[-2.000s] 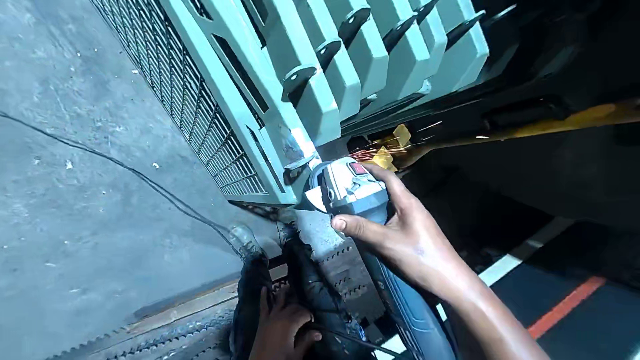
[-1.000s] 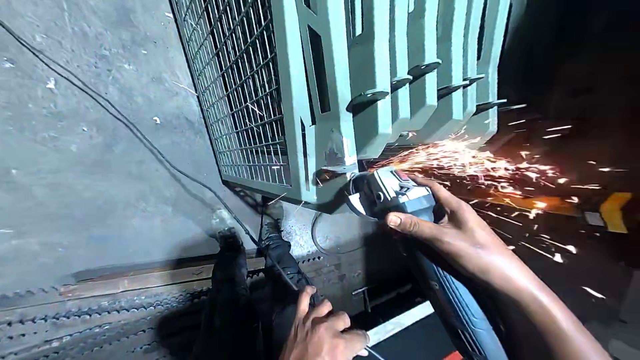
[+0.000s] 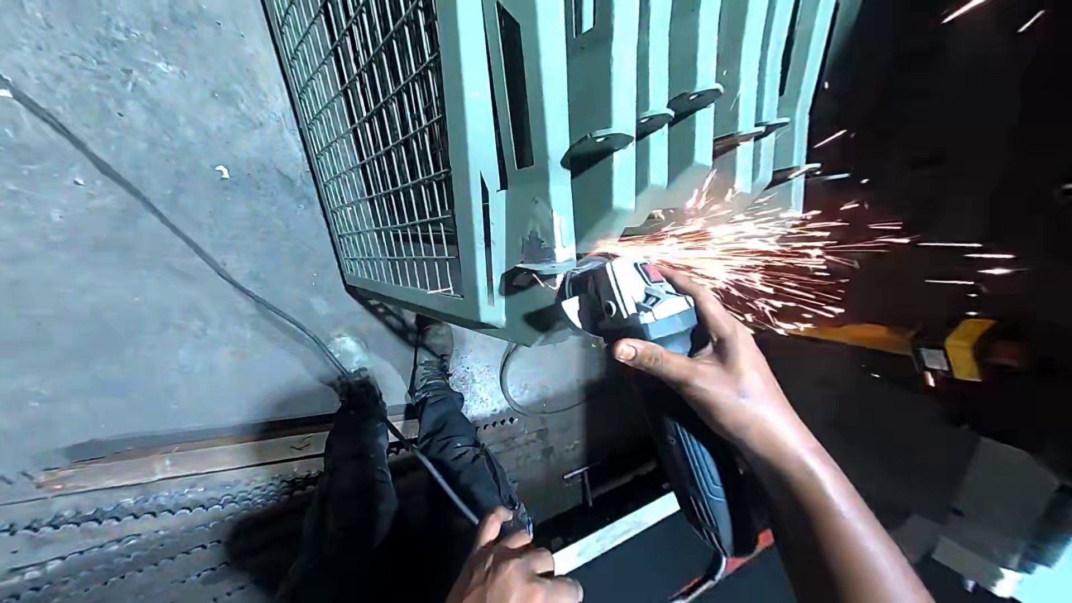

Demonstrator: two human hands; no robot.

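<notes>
My right hand grips an angle grinder behind its head, thumb on the near side. The grinder's disc touches the lower corner edge of a pale green metal frame, beside a bare ground patch. Bright sparks fly off to the right. Low in the view, my left hand is closed around a dark power cable near my knee; part of this hand is cut off by the frame's bottom edge.
Wire mesh fills the frame's left side. Another cable crosses the concrete floor toward my boots. Toothed metal strips lie at lower left. A yellow metal part and pale boxes are at right.
Sparks have grown from a few to a wide spray. The grinder has moved along the frame's lower corner. My left hand has come onto the cable. The view has shifted.
</notes>
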